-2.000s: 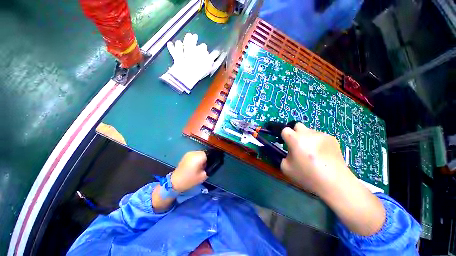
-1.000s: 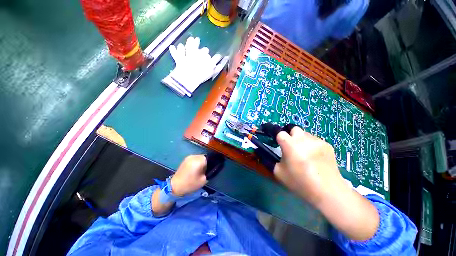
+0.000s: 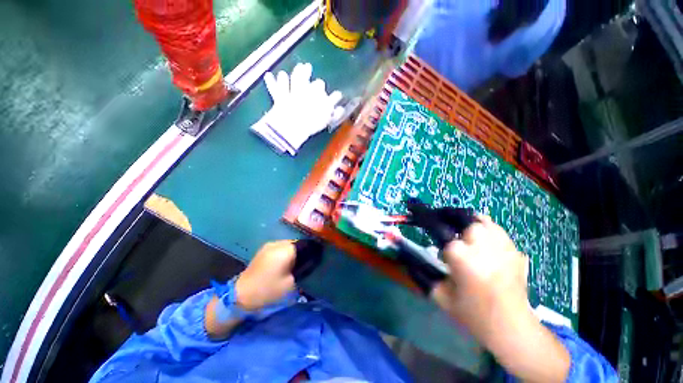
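A large green circuit board [image 3: 472,176] with white traces lies in the orange-brown slotted fixture [image 3: 329,176]. My right hand [image 3: 483,273], black-covered at the fingers, is shut on side cutters [image 3: 397,228], blurred. Their pale jaws are over the board's near left corner, handles spread; whether they touch the board cannot be told. My left hand [image 3: 269,273], with black-covered fingertips and a blue wrist band, is curled just off the fixture's near left corner. I see nothing held in it.
White gloves [image 3: 296,108] lie left of the fixture on the green bench [image 3: 217,194]. A red-wrapped post [image 3: 183,52] stands at the upper left. A yellow-rimmed black cylinder [image 3: 343,34] is beyond the gloves. Another person's blue sleeve [image 3: 457,41] shows beyond the fixture.
The bench, board and fixture appear slightly lower in the view. The cutters have shifted and are blurred, their handles now wider apart. My left hand has moved slightly left and down.
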